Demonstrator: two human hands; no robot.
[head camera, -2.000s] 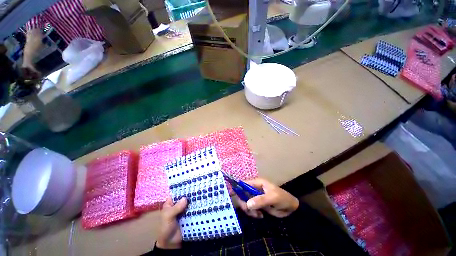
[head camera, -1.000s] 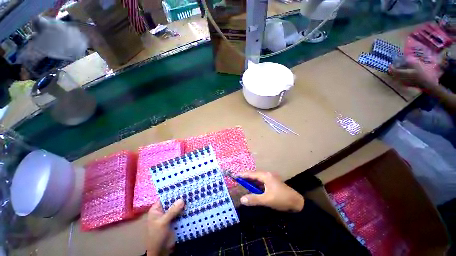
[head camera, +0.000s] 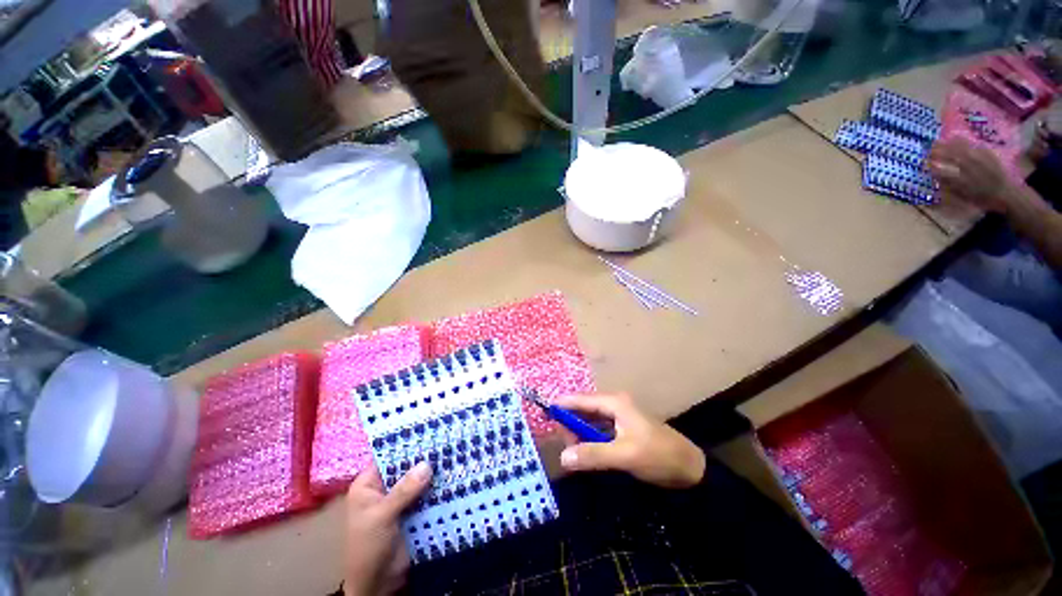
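My left hand (head camera: 382, 524) holds a white PCB panel (head camera: 460, 454) with rows of dark parts by its lower left side, thumb on top. My right hand (head camera: 635, 442) holds blue-handled flush cutters (head camera: 576, 424). Their metal jaws are at the panel's upper right edge; whether they touch it I cannot tell. The panel is tilted over the near bench edge and partly covers the flat pink bubble wrap (head camera: 553, 343). Two pink wrapped board stacks (head camera: 247, 448) lie to the left.
A white tub (head camera: 625, 200) stands behind loose thin white sticks (head camera: 646, 289). An open cardboard box (head camera: 978, 489) with pink-wrapped boards is at lower right. A pale bowl-like container (head camera: 93, 425) is at left. A white bag (head camera: 361, 221) is by the green belt. Another person's hand (head camera: 972, 175) is at right.
Since the oldest frame the panel has shifted slightly left in my left hand. A white bag now lies near the wrapped stacks, and another person's hand has come in at right. Belt items have moved right.
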